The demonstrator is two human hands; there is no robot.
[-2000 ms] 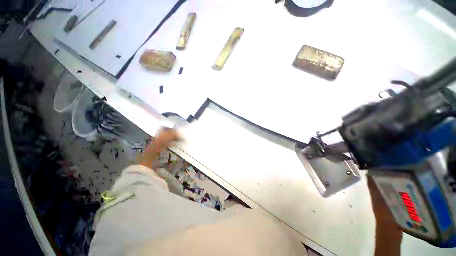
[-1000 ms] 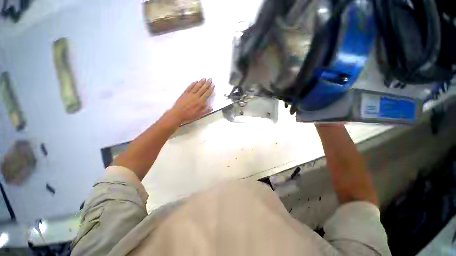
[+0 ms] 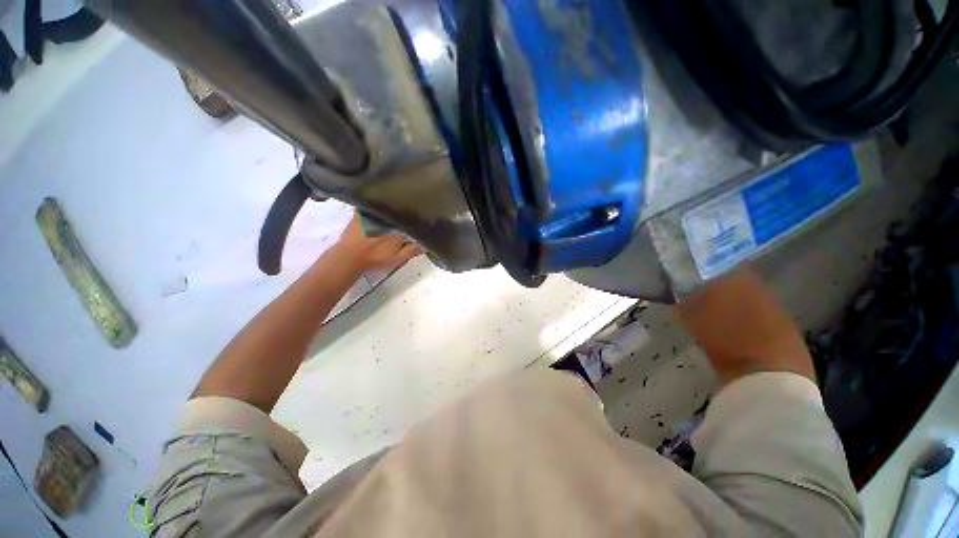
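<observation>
The straight knife cutting machine (image 3: 589, 116), with a silver and blue motor body and black power cable (image 3: 478, 137), fills the upper middle of the view. Its upright, blade and base plate are hidden under it. My left hand (image 3: 373, 250) lies on the white-topped fabric lay (image 3: 200, 226), just left of the motor, its fingers partly hidden by it. My right forearm reaches up behind the control box (image 3: 773, 215). My right hand is hidden, so its grip cannot be seen.
Bar-type cutting weights (image 3: 86, 275) and a taped block weight (image 3: 65, 471) lie on the lay at left. Another block weight (image 3: 207, 95) shows at upper left. The table edge (image 3: 589, 334) runs below the machine. Dark scraps (image 3: 883, 336) litter the floor at right.
The machine appears larger and nearer, further left in view. My left hand, earlier flat with spread fingers in full view, is now partly behind the motor. The weights have shifted with the view.
</observation>
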